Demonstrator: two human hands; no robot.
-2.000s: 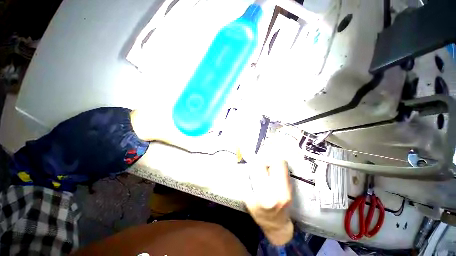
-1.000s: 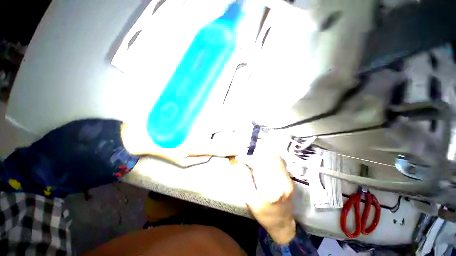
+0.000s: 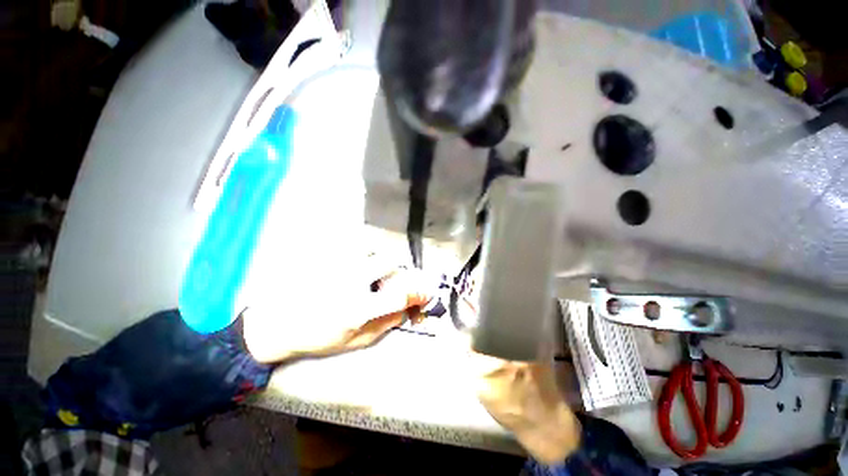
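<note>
My left hand (image 3: 325,325) lies on the white table under the sewing machine head, fingertips near the needle area. Glare washes out much of it, and I cannot tell what it holds. My right hand (image 3: 523,404) is at the table's front edge, its fingers hidden behind the machine head's end. A small dark piece (image 3: 437,305) shows at the left fingertips; its shape is unclear. The off-white sewing machine head (image 3: 576,121) covers the upper right. The needle and presser foot cannot be made out clearly.
A bright blue bottle-shaped object (image 3: 232,237) appears left of the machine. A slotted white strip (image 3: 265,102) lies behind it. Striped, slotted white pieces (image 3: 609,358) lie right of my right hand, beside red-handled scissors (image 3: 699,404). A silver guide with holes (image 3: 655,311) is above them.
The view has shifted, and the machine head now covers the middle and the right fingers. The blue object appears farther left. My left fingertips appear closer to the needle area.
</note>
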